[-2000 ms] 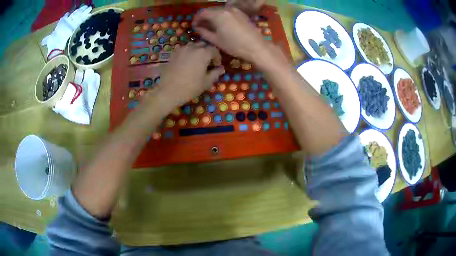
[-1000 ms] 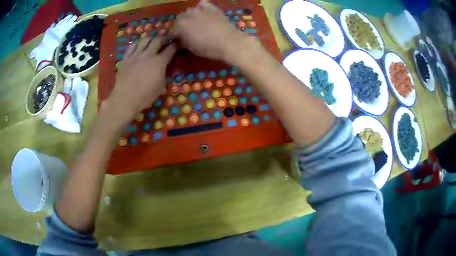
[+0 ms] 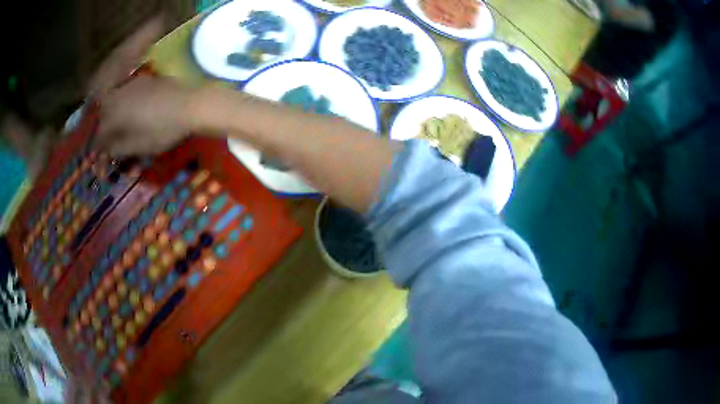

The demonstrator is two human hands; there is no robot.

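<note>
The red-orange keycap tray point(image 3: 237, 296) lies tilted across the left of the view. Its two layouts hold round orange, yellow, blue and teal caps, with a long dark spacebar keycap point(image 3: 162, 317) in the nearer one. My right hand point(image 3: 142, 118) is over the tray's far right edge. It is blurred, and whether it holds a cap is hidden. A blurred, skin-coloured patch at the tray's lower left, cut off by the bottom edge, looks like my left hand point(image 3: 88, 390); its fingers cannot be made out.
Blue-rimmed plates of blue point(image 3: 382, 55), teal point(image 3: 513, 85), orange point(image 3: 451, 11) and yellow caps point(image 3: 448, 134) stand beyond my right forearm. A bowl of dark caps point(image 3: 347, 237) stands under my sleeve. Another person's blurred arm point(image 3: 130, 55) is at the upper left. A red stool point(image 3: 592, 106) is on the right.
The view has swung right and tilted, so the tray now lies at the left and the plates in the upper middle. My left arm has mostly left the picture. The dark-cap bowl has come into view.
</note>
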